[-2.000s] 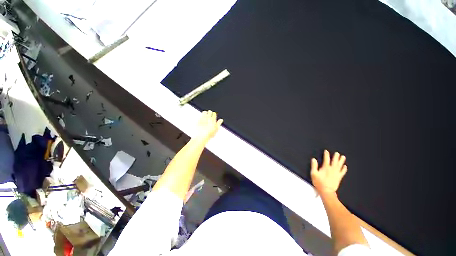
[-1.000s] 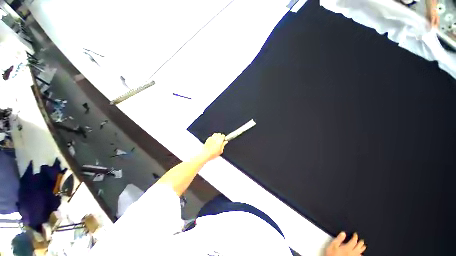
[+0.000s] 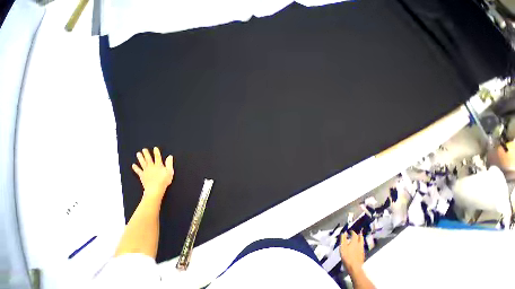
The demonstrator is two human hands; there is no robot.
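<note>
The black fabric ply (image 3: pixel 271 107) lies over most of the white-papered table. My left hand (image 3: pixel 153 170) is flat on the cloth near its left end, palm down with fingers spread, holding nothing. The metal bar weight (image 3: pixel 195 223) lies to the right of that hand, across the near cloth edge, untouched. My right hand (image 3: pixel 353 248) hangs beside the table over the floor scraps, small in the picture, fingers somewhat apart and nothing seen in it.
White underlay paper (image 3: pixel 62 147) shows left of the cloth, with a dark blue pen (image 3: pixel 82 247). Another bar (image 3: pixel 77 15) lies at the far left. Bunched black cloth (image 3: pixel 468 39) is at the far right. Scraps (image 3: pixel 389 209) litter the floor.
The view has swung right. My left hand has let go of the bar weight and now lies on the cloth. My right hand has left the near cloth edge.
</note>
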